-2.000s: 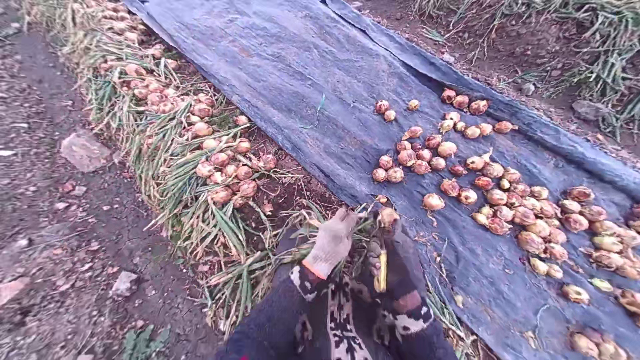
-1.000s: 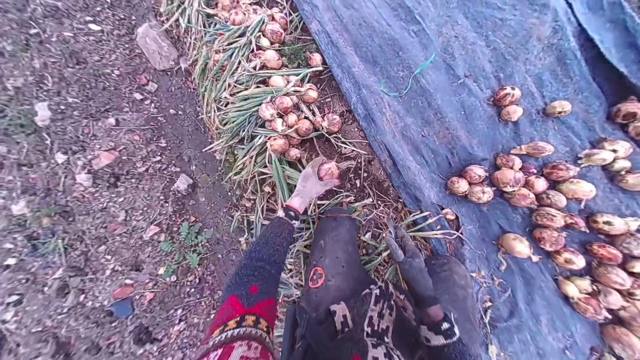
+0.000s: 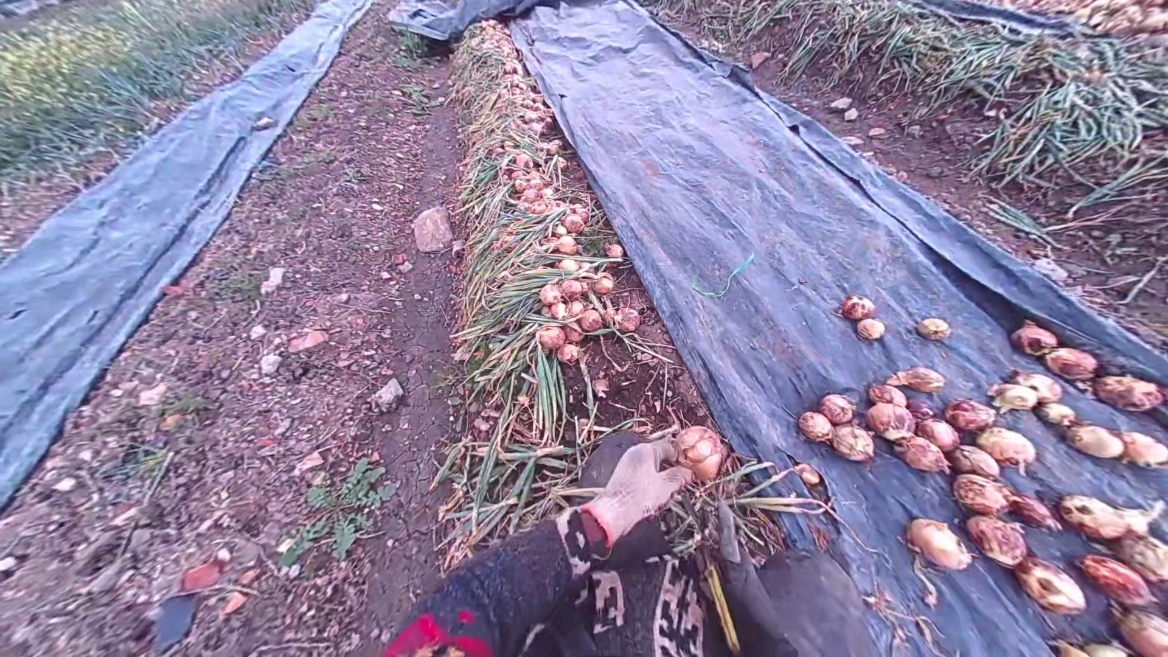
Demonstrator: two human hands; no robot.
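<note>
My left hand (image 3: 639,488), in a pale knitted glove, holds an onion (image 3: 701,453) beside the edge of the dark ground sheet. Close by on the right, my right hand (image 3: 748,584) wears a dark glove and holds a tool with a yellow handle (image 3: 721,607); the tool's working end is hard to make out. Loose green and dry onion tops (image 3: 730,497) lie around and below both hands. Ahead runs a row of pulled onions (image 3: 570,310) with their leaves laid to the left. Many trimmed onions (image 3: 972,461) rest on the woven sheet (image 3: 730,228).
Bare soil with stones (image 3: 432,229) borders the row on the left, and another strip of sheet (image 3: 155,237) lies beyond it. More onion tops (image 3: 1058,119) cover the ground at the upper right. A green string (image 3: 727,278) lies on the sheet.
My left hand has brought the onion from beside the row toward the right hand. The yellow handle, unseen one second ago, shows again. The view has swung up along the row.
</note>
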